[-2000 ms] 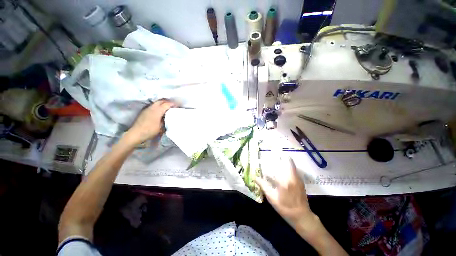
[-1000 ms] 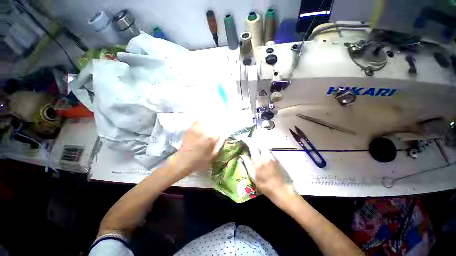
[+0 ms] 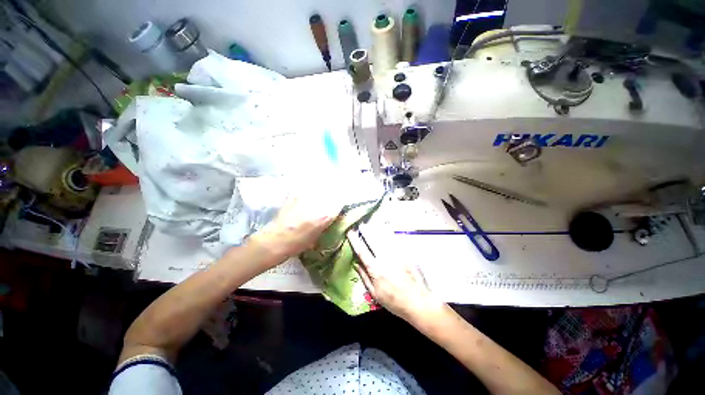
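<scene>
The green floral fabric (image 3: 336, 266) lies in front of the needle area, its lower end hanging over the table's front edge. The pale cloth (image 3: 189, 166) lies crumpled to the left and runs toward the needle. My left hand (image 3: 294, 230) lies on the fabric's left side, fingers toward the needle. My right hand (image 3: 390, 285) is at the green fabric's right edge, holding it near the front edge. Glare washes out the fingertips. The cream sewing machine (image 3: 464, 146) stands at the right, its presser foot area (image 3: 394, 185) at the fabric's far end.
Thread snips (image 3: 473, 227) and a thin metal tool (image 3: 498, 190) lie on the machine bed. Thread cones (image 3: 383, 45) and a screwdriver (image 3: 319, 38) stand behind. A turquoise piece (image 3: 331, 145) lies left of the needle. Bottles (image 3: 184, 38) stand at the back left, an orange item (image 3: 114, 176) at far left.
My left hand has moved right from the pale cloth to the green fabric. My right hand has shifted left. The green fabric has been spread and turned, showing red spots at its lower end.
</scene>
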